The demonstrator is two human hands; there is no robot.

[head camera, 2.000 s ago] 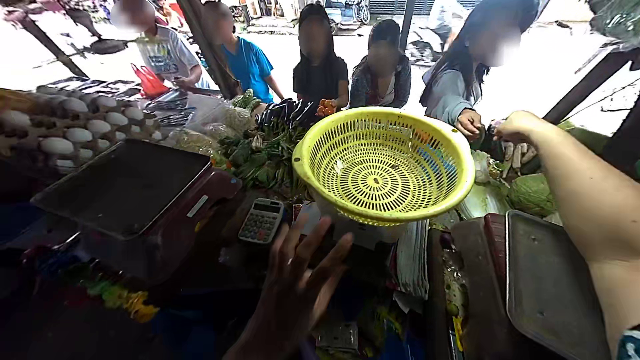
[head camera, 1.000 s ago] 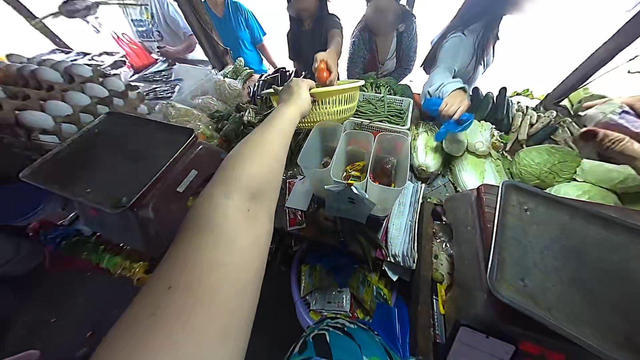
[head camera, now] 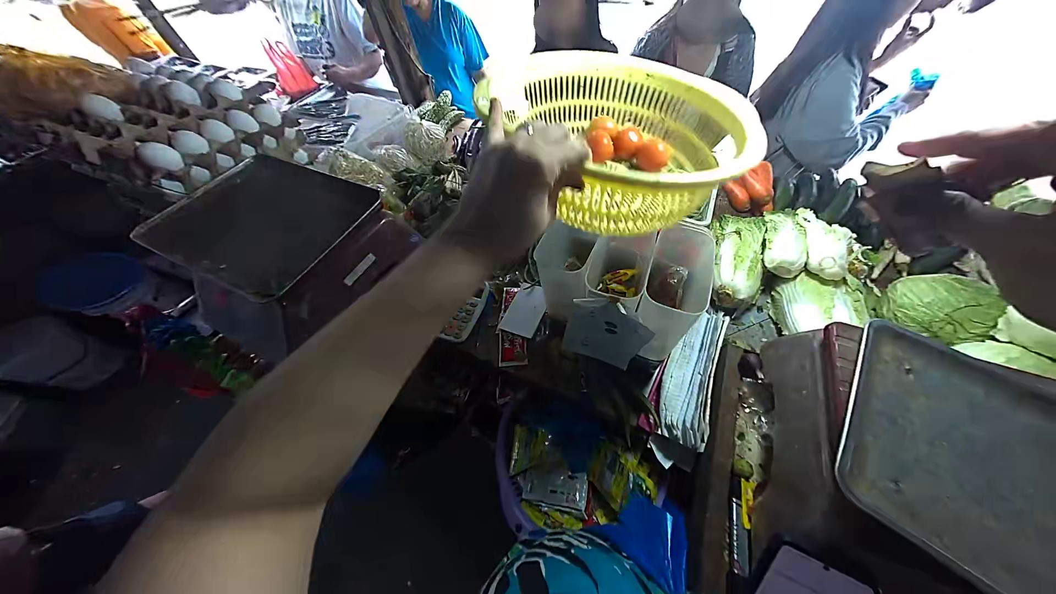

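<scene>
My left hand (head camera: pixel 535 161) grips the left rim of a yellow plastic colander (head camera: pixel 685 91), held tilted above the stall goods. Several orange-red tomatoes (head camera: pixel 629 142) lie inside it. Below the colander stand white plastic containers (head camera: pixel 681 280), some with small packets. Heads of napa cabbage (head camera: pixel 738 260) lie to the right of them. My right hand is not distinguishable. Two dark hands (head camera: pixel 961 202) at the right edge, apparently another person's, are around a brownish object that I cannot make out.
Egg trays (head camera: pixel 124 148) and a scale with a flat pan (head camera: pixel 260 223) are at left. Another metal pan (head camera: pixel 949 454) fills the lower right. A purple basin (head camera: pixel 507 487) of packets sits low in the middle. People stand across the stall, one in a blue shirt (head camera: pixel 445 54).
My left hand, off the colander two seconds ago, now grips it. One second ago a person across held a tomato over the colander; now several lie in it. The colander has come nearer.
</scene>
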